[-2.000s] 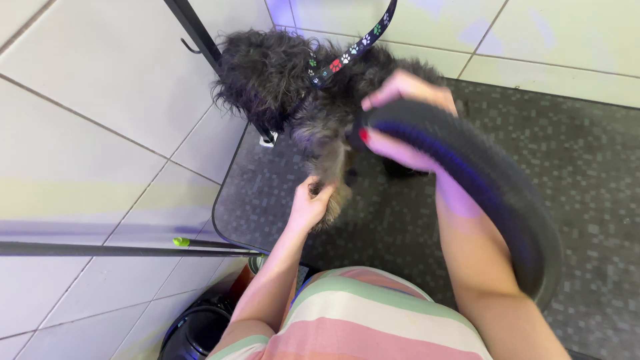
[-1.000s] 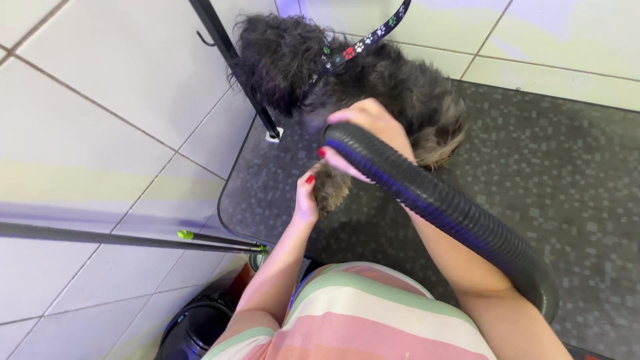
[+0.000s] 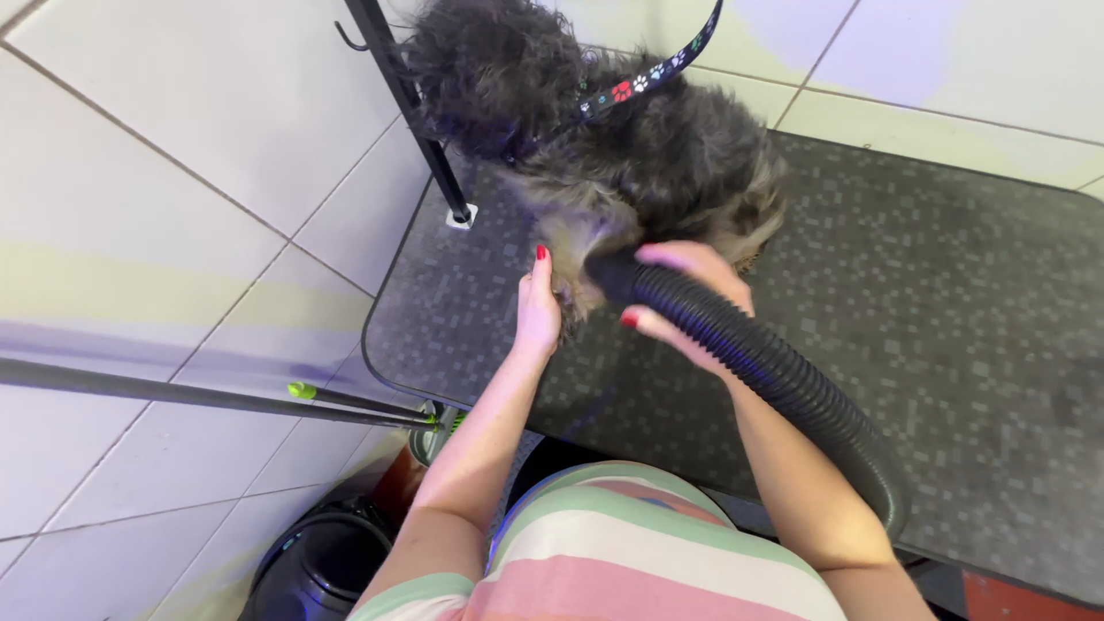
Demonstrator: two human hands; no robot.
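A shaggy dark grey dog (image 3: 664, 164) stands on the grooming table (image 3: 931, 345), its head toward the upper left. A black loop lead with a paw print pattern (image 3: 642, 84) runs up from its neck. My left hand (image 3: 540, 304) holds the dog's lighter-furred front leg (image 3: 580, 267) low down, thumb upward. My right hand (image 3: 690, 297) grips the nozzle end of a black corrugated dryer hose (image 3: 759, 354). The nozzle tip points at that leg and is close against the fur. From my hand the hose curves down along my right forearm.
A black grooming post (image 3: 414, 121) with a hook rises at the table's left corner, beside the dog's head. Tiled walls (image 3: 172, 172) border the table. Long dark poles (image 3: 216, 395) with green ends reach in from the left. A glossy black container (image 3: 323, 561) stands at the lower left.
The nozzle and my right hand have moved lower, beside the front leg; a second ago the hand was in front of the dog's body. My left hand still holds the leg.
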